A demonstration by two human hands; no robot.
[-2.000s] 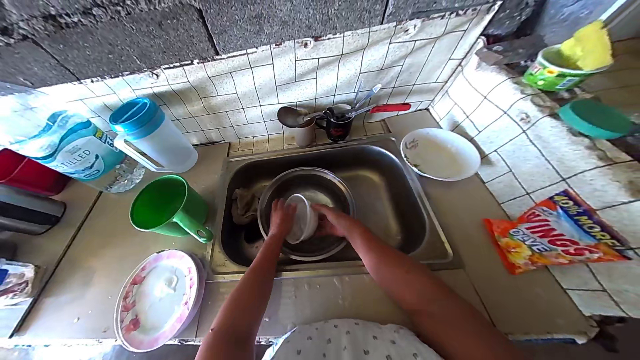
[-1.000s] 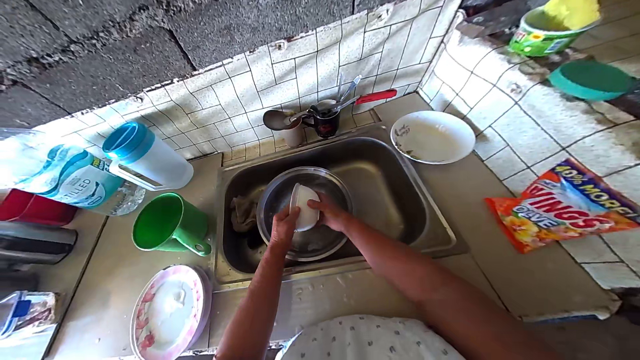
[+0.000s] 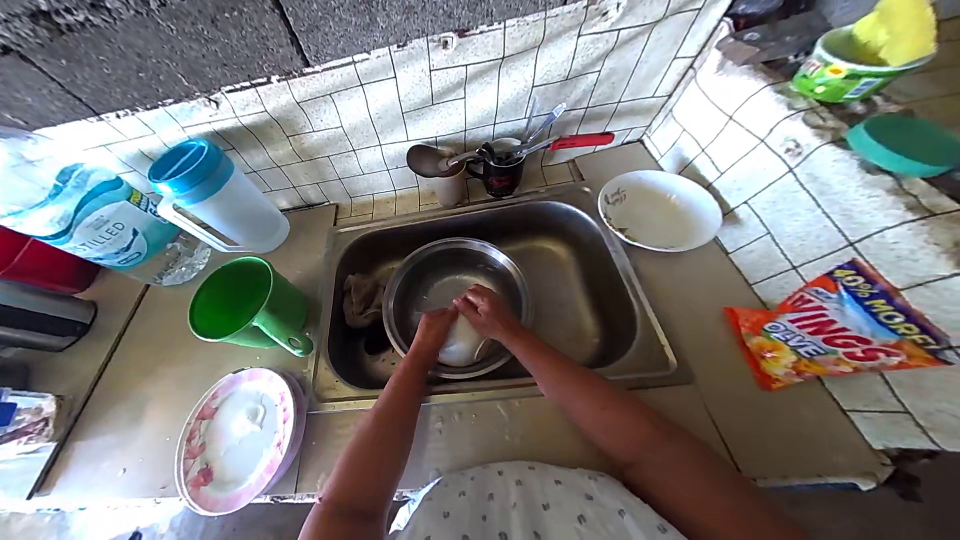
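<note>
A round stainless steel basin [image 3: 456, 277] sits in the left part of the metal sink [image 3: 574, 289]. Inside it, a white bowl [image 3: 461, 346] is gripped by my left hand [image 3: 436, 328] and my right hand [image 3: 487, 309], whose fingers meet at its far edge. The bowl is tilted, and my hands and forearms partly hide it. A crumpled brownish cloth [image 3: 364, 300] lies in the sink at the basin's left side.
Left of the sink stand a green plastic mug [image 3: 247, 304], a pitcher [image 3: 225, 202] and stacked plates [image 3: 238, 442]. Behind it, a dark mug [image 3: 502, 176] holds utensils. At right are a white oval dish [image 3: 664, 210] and a detergent packet [image 3: 836, 326].
Both hands have moved with the white bowl toward the near side of the basin, and the bowl has been turned.
</note>
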